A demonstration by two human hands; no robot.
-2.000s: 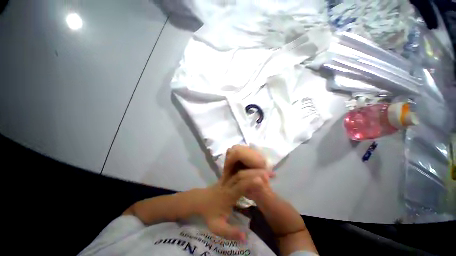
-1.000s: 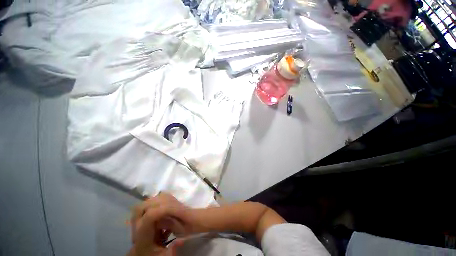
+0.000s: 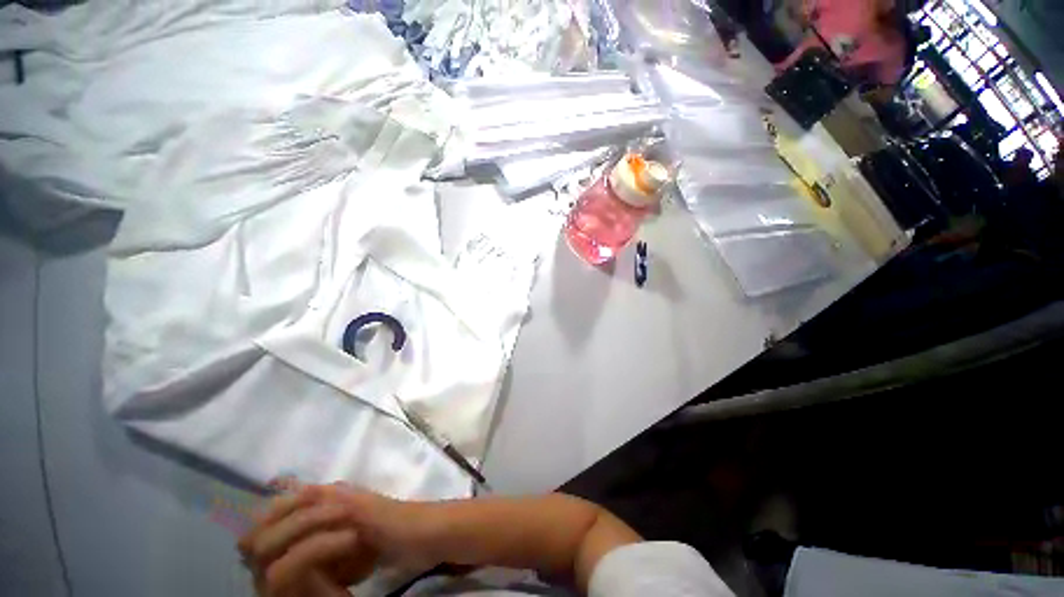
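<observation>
A white shirt [image 3: 233, 292] lies spread and folded on the table, with a dark curved hanger hook [image 3: 373, 336] showing at its middle. A slim tool [image 3: 453, 452] with a dark handle and pale tip lies on the shirt's near right part. My right hand [image 3: 309, 539] is at the bottom left, just in front of the shirt's near edge, fingers curled; no object shows in it. My left hand [image 3: 239, 508] shows only as faint, blurred fingers beside it; the rest is hidden or cut off.
A pink bottle [image 3: 601, 222] with an orange-and-white cap stands right of the shirt, a small dark item [image 3: 641, 264] beside it. Clear bags [image 3: 747, 222] lie near the table's right edge. Silvery folded sheets [image 3: 548, 114] and a pale strip pile [image 3: 502, 35] lie beyond.
The view has swung right, so the table things sit further left in it. The slim tool lies on the shirt, uncovered since the oldest frame. My hands were clasped together; now the left barely shows.
</observation>
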